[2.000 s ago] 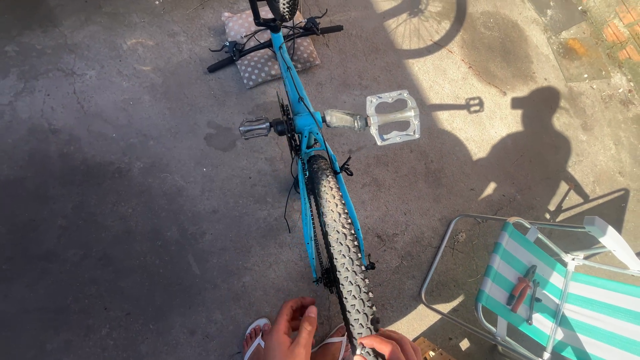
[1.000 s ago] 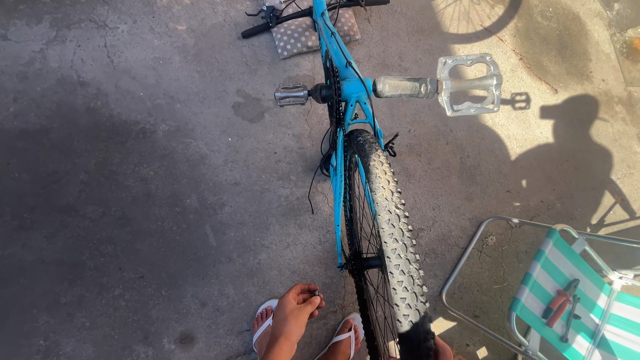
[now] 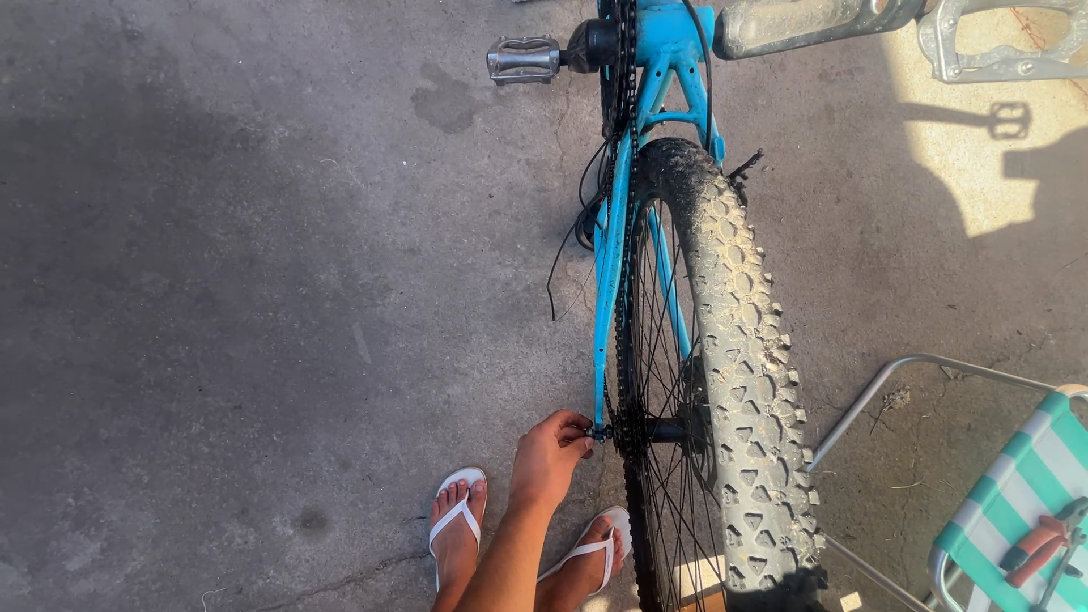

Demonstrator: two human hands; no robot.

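A blue bicycle frame (image 3: pixel 618 255) stands upside down, its rear wheel's knobby tire (image 3: pixel 752 408) coated with dry dirt. My left hand (image 3: pixel 557 450) pinches a small dark axle nut or end piece (image 3: pixel 597 433) between thumb and fingers, at the outer side of the rear dropout. Just right of it are the sprockets (image 3: pixel 631 432) and the hub (image 3: pixel 665 429). The chain (image 3: pixel 632 102) runs up to the crank area. A loose black cable (image 3: pixel 552 285) hangs beside the frame. My right hand is not visible in this frame.
A folding chair with green-and-white striped fabric (image 3: pixel 1003 497) stands at lower right, with red-handled pliers (image 3: pixel 1039 548) on it. One silver pedal (image 3: pixel 524 59) sticks out left, another (image 3: pixel 1003 42) right. My feet in white flip-flops (image 3: pixel 459 501) are on the concrete below.
My left hand has moved from free space beside the wheel to the axle end at the dropout. My right hand, at the tire's lower end before, has left view. The view is closer to the wheel.
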